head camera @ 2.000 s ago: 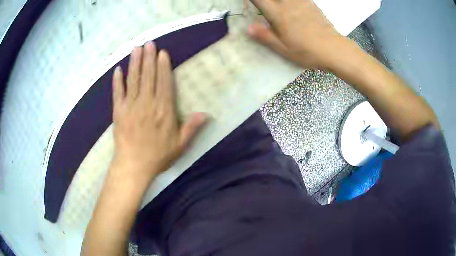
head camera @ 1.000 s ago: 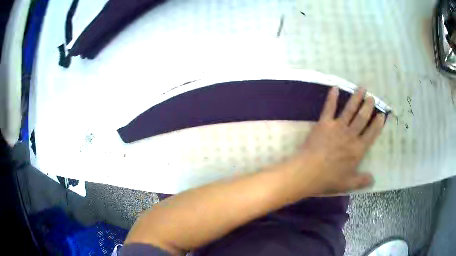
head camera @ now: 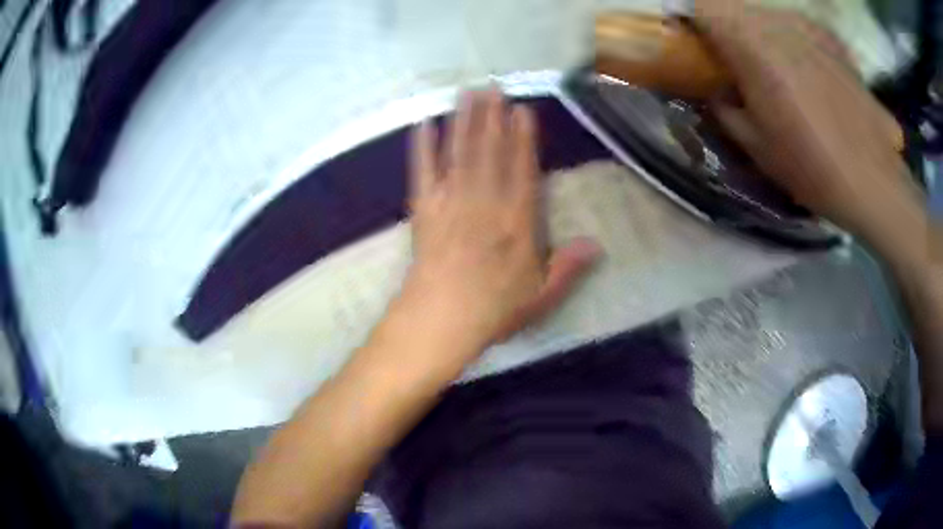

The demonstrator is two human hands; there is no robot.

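A dark purple curved cloth piece (head camera: 310, 232) with a thin white rim on its outer curve lies on the off-white padded cover. My left hand (head camera: 470, 207) lies flat on its middle, fingers slightly apart, fingertips near the white rim. My right hand (head camera: 760, 93) is closed around the orange-brown iron handle (head camera: 657, 52). The steam iron (head camera: 703, 176) is at the right end of the cloth and hides that end; its edge borders the visible dark cloth. The picture is blurred.
Another dark curved piece (head camera: 114, 98) lies at the upper left, beside a narrow dark strip (head camera: 39, 124). The table's near edge runs in front of my body. Below right are a round white object (head camera: 817, 429) and something blue on the speckled floor.
My right hand has come into view, holding the iron over the cloth's right end. My left hand has moved from the right end to the cloth's middle. The view has turned.
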